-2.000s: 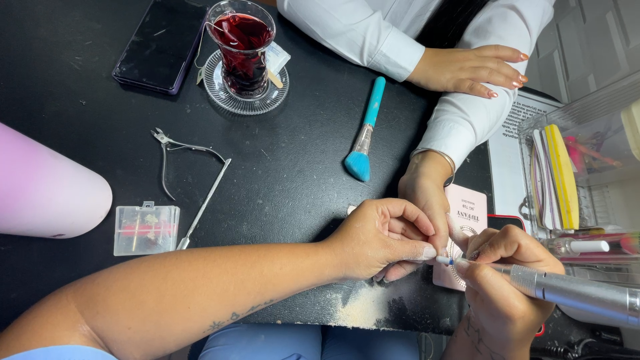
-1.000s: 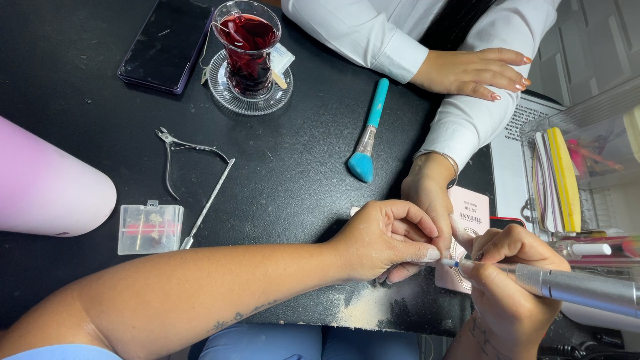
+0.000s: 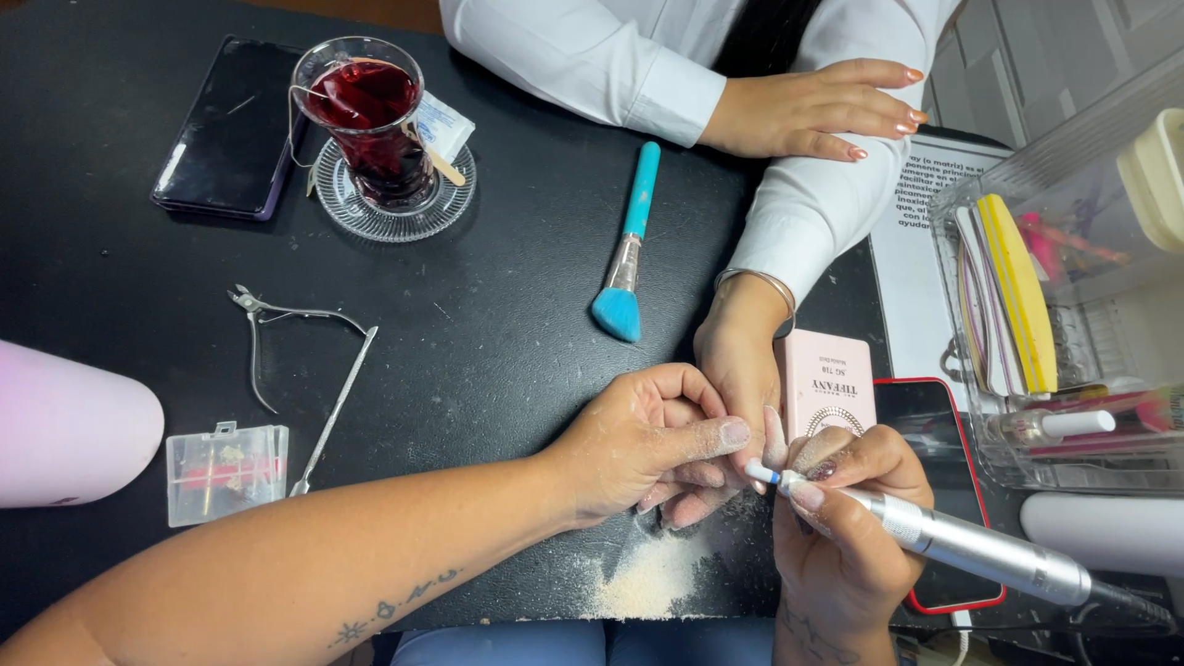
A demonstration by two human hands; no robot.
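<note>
My left hand (image 3: 647, 444), dusted with pale powder, holds the fingers of another person's hand (image 3: 740, 361) over the black table. In my right hand (image 3: 851, 518) is a silver electric nail drill (image 3: 980, 546), its white and blue bit (image 3: 760, 473) at a fingertip of that hand. Beneath the hands a heap of pale dust (image 3: 647, 578) lies near the table edge. A pink drill control box (image 3: 826, 375) sits beside the person's wrist. The person's other hand (image 3: 819, 111) rests on their white sleeve. Exact contact of bit and nail is hard to tell.
A turquoise brush (image 3: 629, 250) lies mid-table. Leftward are cuticle nippers (image 3: 254, 347), a metal cuticle pusher (image 3: 338, 407), a small clear case (image 3: 227, 474) and a pink lamp (image 3: 74, 425). Behind stand a glass of red tea (image 3: 370, 120) and a dark phone (image 3: 227, 129). A clear organizer (image 3: 1091, 324) is right, near a red-cased phone (image 3: 953, 490).
</note>
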